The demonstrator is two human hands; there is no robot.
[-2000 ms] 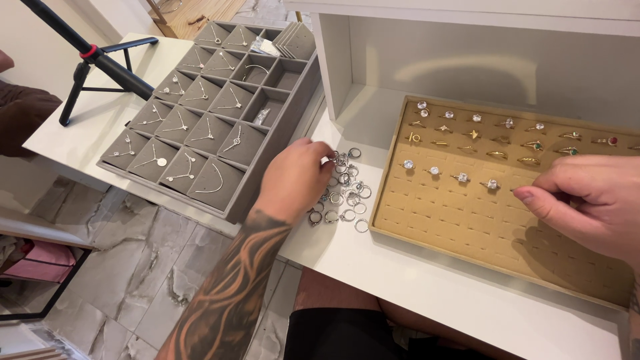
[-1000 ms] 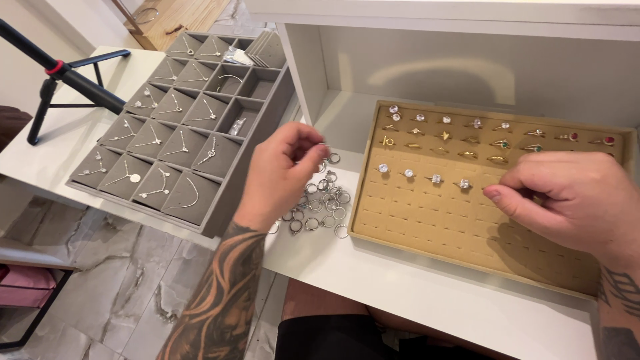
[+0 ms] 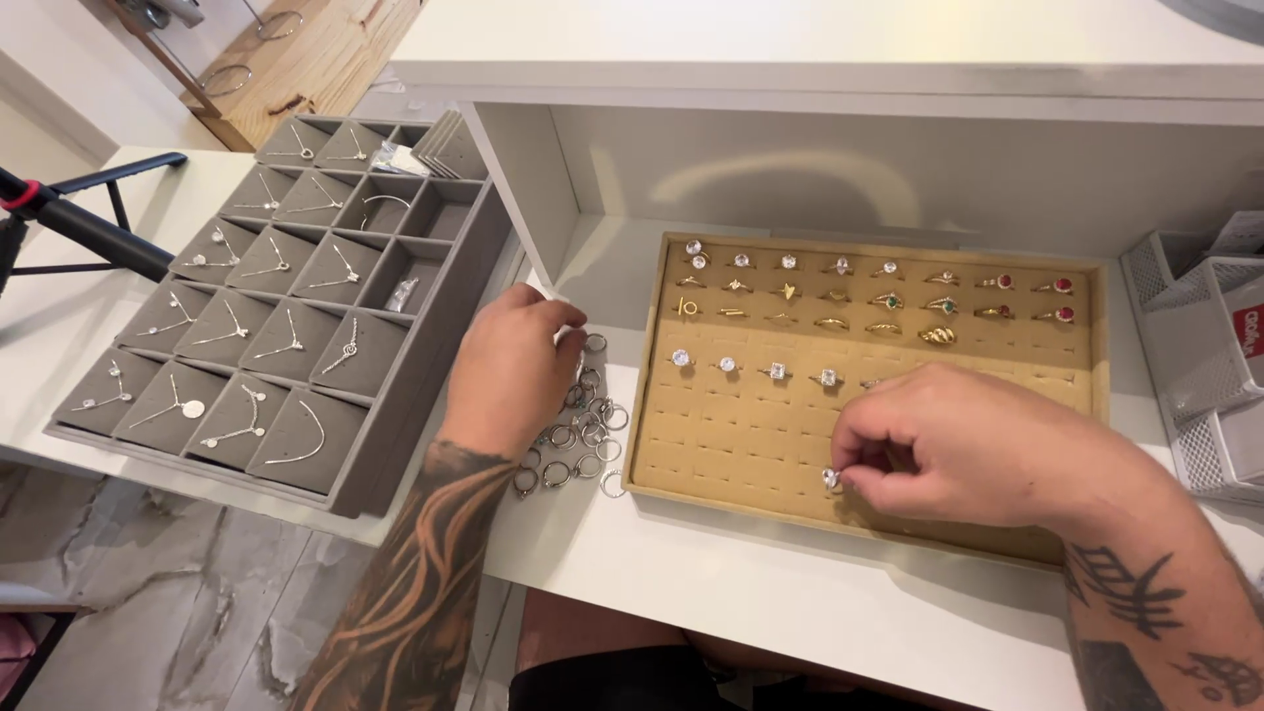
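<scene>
My right hand [image 3: 928,444] pinches a ring with a clear stone [image 3: 830,478] between thumb and fingertips, low over the tan ring tray [image 3: 731,444]. Gold-toned rings, some with red or green stones, fill the tray's upper rows. Below them a row of clear-stone rings [image 3: 778,371] runs from the left toward my right hand, which hides part of it. My left hand [image 3: 518,365] is at the upper left edge of a loose pile of silver-toned rings [image 3: 591,430] on the white surface; its fingers are curled, and whether they hold a ring cannot be seen.
A grey compartment tray [image 3: 370,420] of necklaces on pads stands at the left, beside black tripod legs [image 3: 99,232]. A white shelf panel [image 3: 523,188] rises behind the ring pile. White mesh holders [image 3: 1185,365] stand at the far right. A white ledge [image 3: 790,602] runs in front.
My right hand has moved down and left over the tray, and a clear-stone ring now shows at its fingertips. My left hand remains by the ring pile.
</scene>
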